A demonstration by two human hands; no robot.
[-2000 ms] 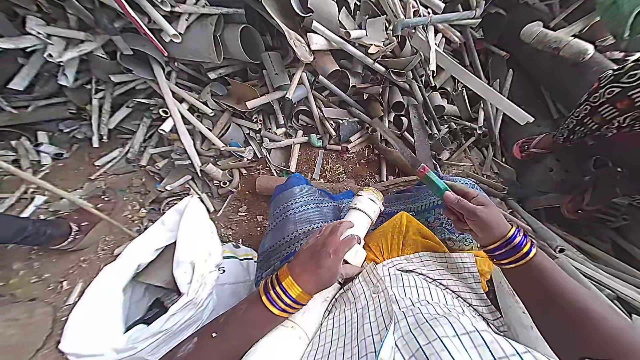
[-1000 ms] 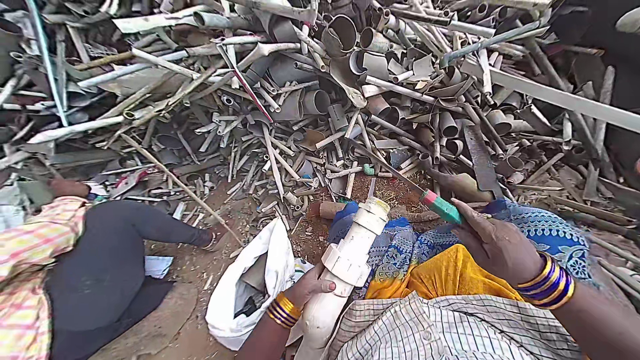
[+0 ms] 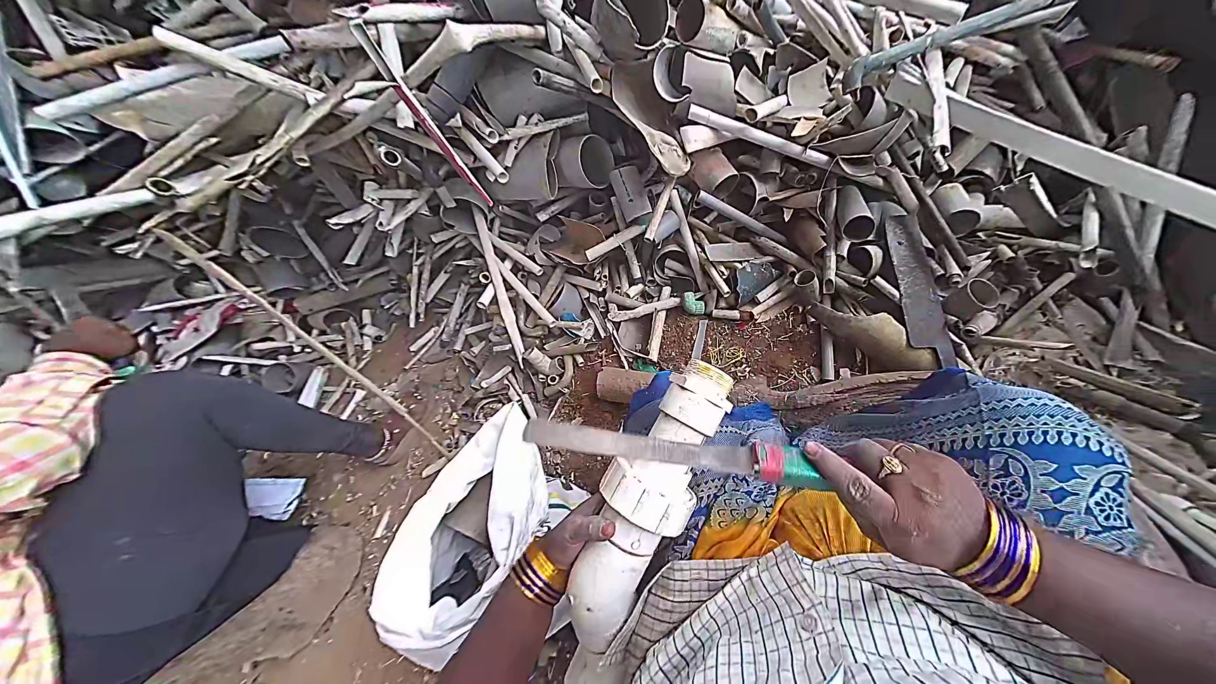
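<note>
My left hand (image 3: 577, 535) is closed around a white plastic pipe with fittings (image 3: 649, 494), which slants up from my lap. Yellowish threads or tape show at its upper end. My right hand (image 3: 907, 499) grips a knife (image 3: 636, 446) by its green and red handle, some fingers hidden from view. The long flat blade points left and lies across the line of the pipe, near its upper fittings; whether it touches cannot be told. An open white sack (image 3: 513, 475) with scraps inside stands just left of my left hand.
A large heap of broken pipes (image 3: 579, 161) spreads ahead. At the left a person in dark trousers (image 3: 152, 484) sits close by. A long thin stick (image 3: 304, 342) slants over the ground towards the sack. A wooden piece (image 3: 627, 385) lies before my knees.
The knife, earlier pointing up and left from my right hand, now lies across the pipe. The view has swung left, bringing the other person into sight.
</note>
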